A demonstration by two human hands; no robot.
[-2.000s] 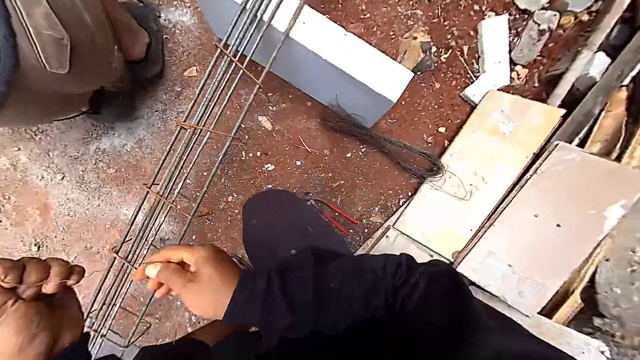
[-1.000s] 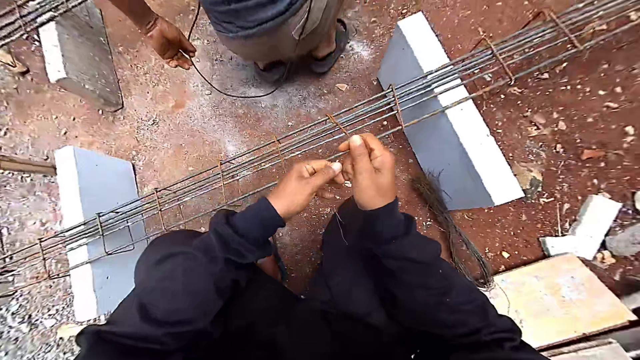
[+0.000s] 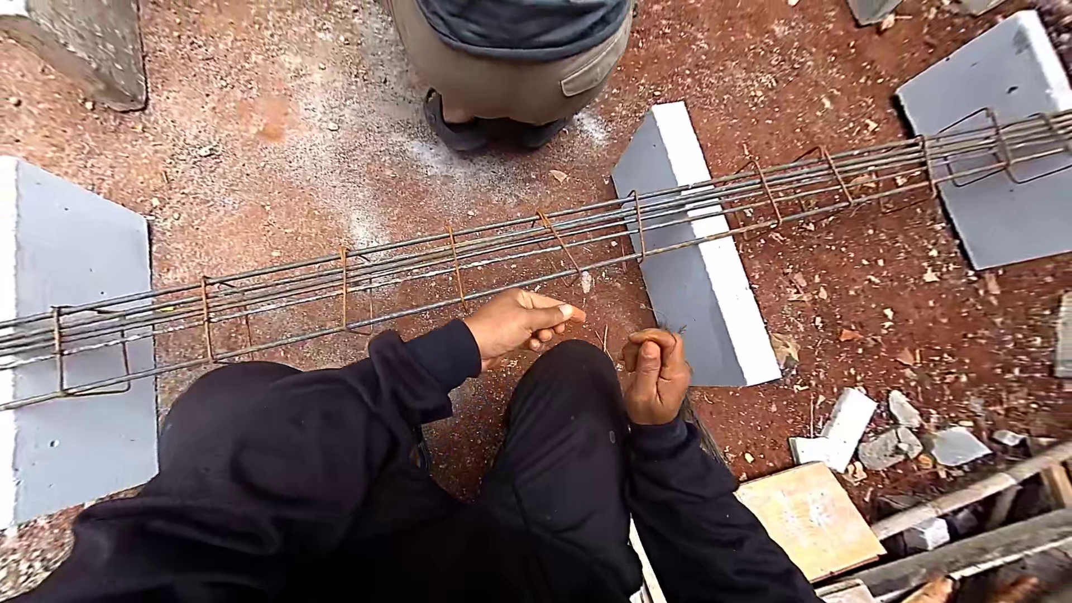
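Note:
A long rebar cage (image 3: 402, 272) with rusty stirrups (image 3: 343, 289) lies across light grey blocks (image 3: 703, 276) in front of me. My left hand (image 3: 519, 325) is just on the near side of the cage's lowest bar, thumb and forefinger pinched together; whatever it pinches is too fine to tell. To the right, my right hand (image 3: 657, 373) is held with curled fingers above the ground, near the middle block. Thin wire (image 3: 605, 339) shows faintly between the hands, but whether either holds it is unclear. Behind my right forearm, a bundle of dark wire (image 3: 702, 429) is partly hidden.
Another person (image 3: 519, 75) stands bent just beyond the cage. Further grey blocks stand at left (image 3: 79, 251) and right (image 3: 997, 159). Broken concrete pieces (image 3: 888, 444), a plywood board (image 3: 808, 519) and wooden poles (image 3: 971, 502) lie at lower right.
My hands, together near the cage one second ago, are now apart. The other person's hand and the dark line it held are no longer in view. The view has shifted strongly.

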